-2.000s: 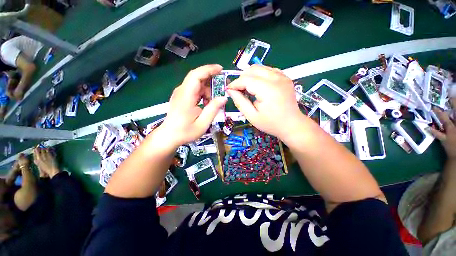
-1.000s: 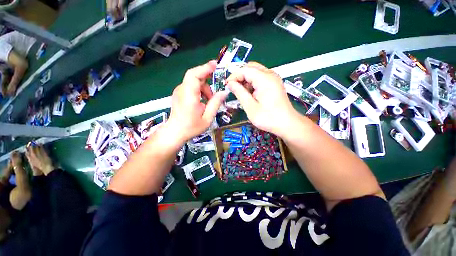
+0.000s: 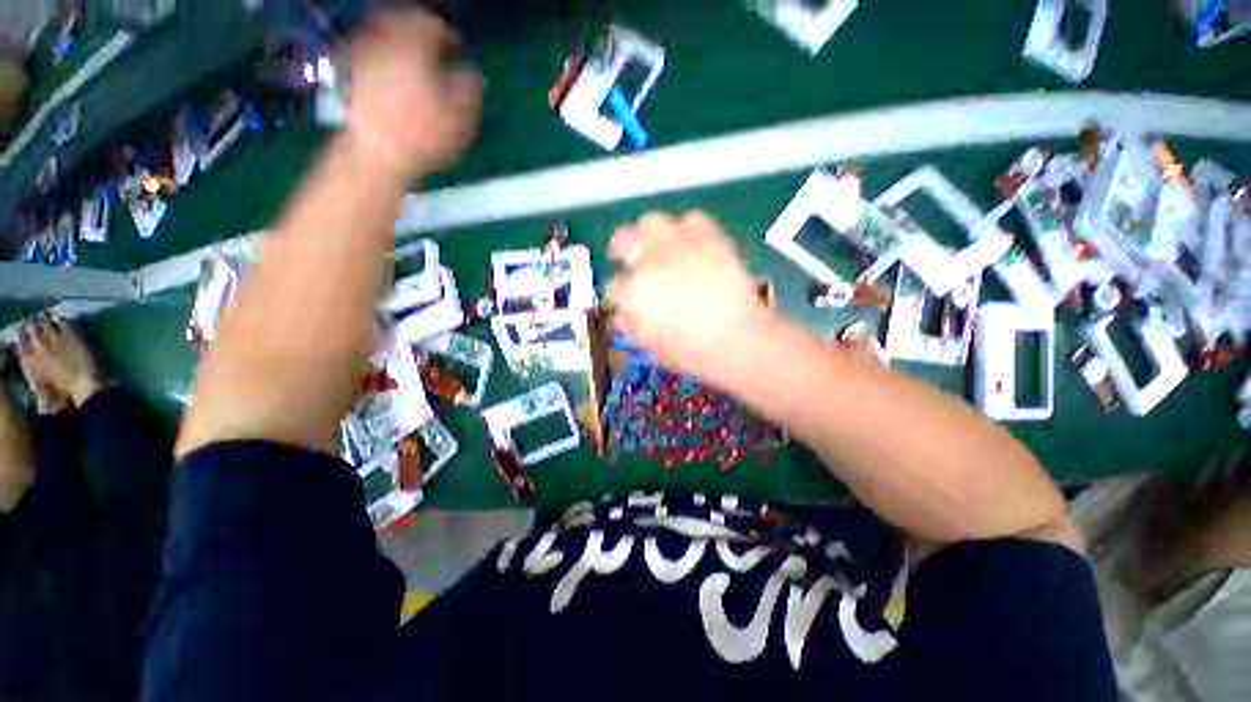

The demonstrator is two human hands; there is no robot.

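My left hand (image 3: 409, 103) is blurred, reached out over the green belt at the upper left; its fingers are unclear and a blurred pale unit (image 3: 327, 93) shows beside it. My right hand (image 3: 679, 285) is above the back edge of the parts box (image 3: 600, 405), fingers curled, and its grip is hidden. The box holds blue cylinders (image 3: 634, 373) and a mass of small grey components with red wires (image 3: 686, 422). A white frame (image 3: 552, 318) lies left of the box.
Partly built units lie piled left (image 3: 398, 398) and right (image 3: 1132, 206) of the box. A pale guide rail (image 3: 823, 141) runs beyond them. A unit with a blue cylinder (image 3: 615, 93) and others lie on the belt. Another person's hands (image 3: 55, 364) are at far left.
My hands have moved apart from the unit they were working on together. My left hand has gone up and left over the belt; my right has come down towards the box.
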